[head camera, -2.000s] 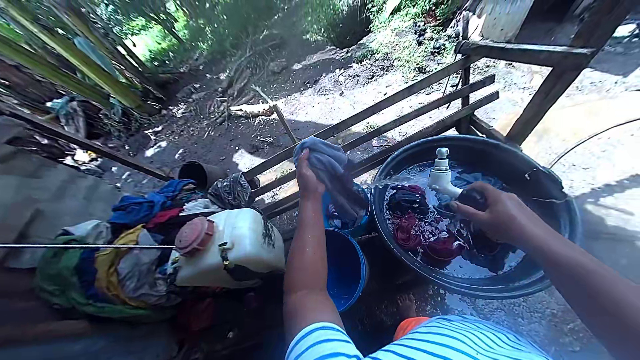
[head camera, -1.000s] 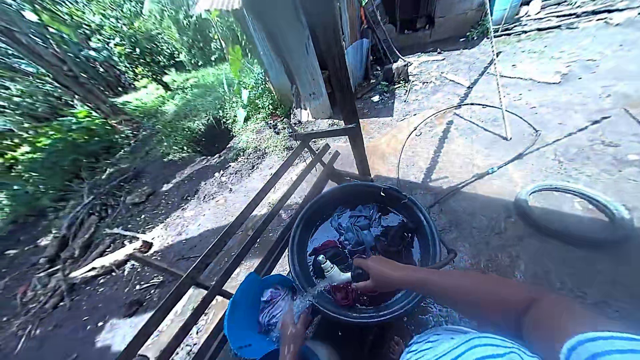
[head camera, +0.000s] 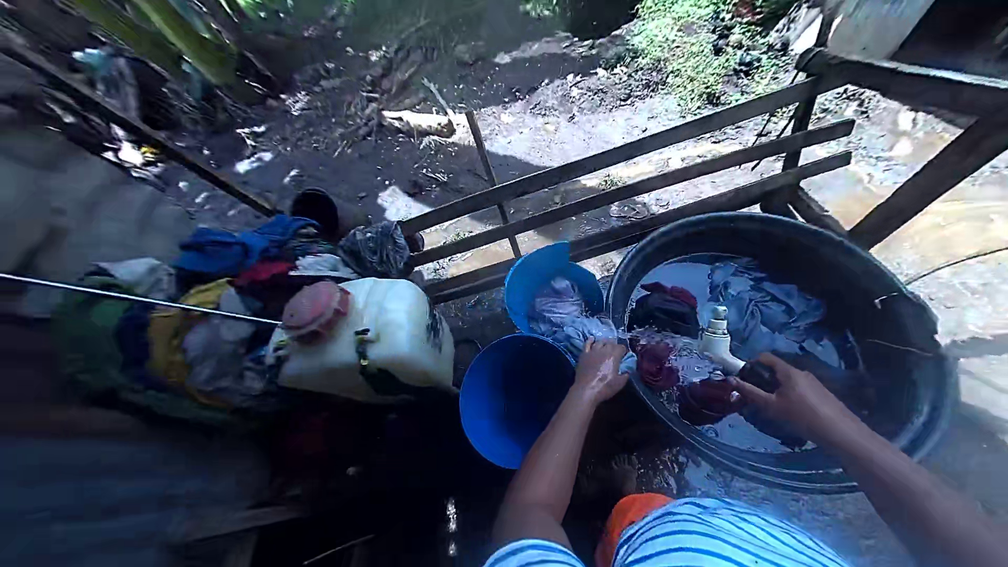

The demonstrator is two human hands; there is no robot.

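My left hand (head camera: 602,372) grips a wet grey cloth (head camera: 573,319) that hangs partly in a light blue container (head camera: 518,285). My right hand (head camera: 787,394) is closed on the dark end of a pipe with a white plastic faucet (head camera: 715,339), over a large black tub (head camera: 906,315). Water sprays from the faucet toward my left hand. In the tub, blue-grey cloth (head camera: 760,303) and dark red cloth (head camera: 657,362) lie in water. A darker blue bucket (head camera: 492,409) stands just left of my left forearm.
A white plastic jug (head camera: 386,339) with a red cap stands at the left, in front of a pile of clothes (head camera: 169,339). A wooden slat rail (head camera: 630,169) runs behind the tub and buckets. A thin taut line (head camera: 142,295) crosses the left side.
Two seconds ago my left hand held grey cloth raised above the buckets; now it is lower, beside the tub rim. My right hand stays at the faucet. The view swung right and back.
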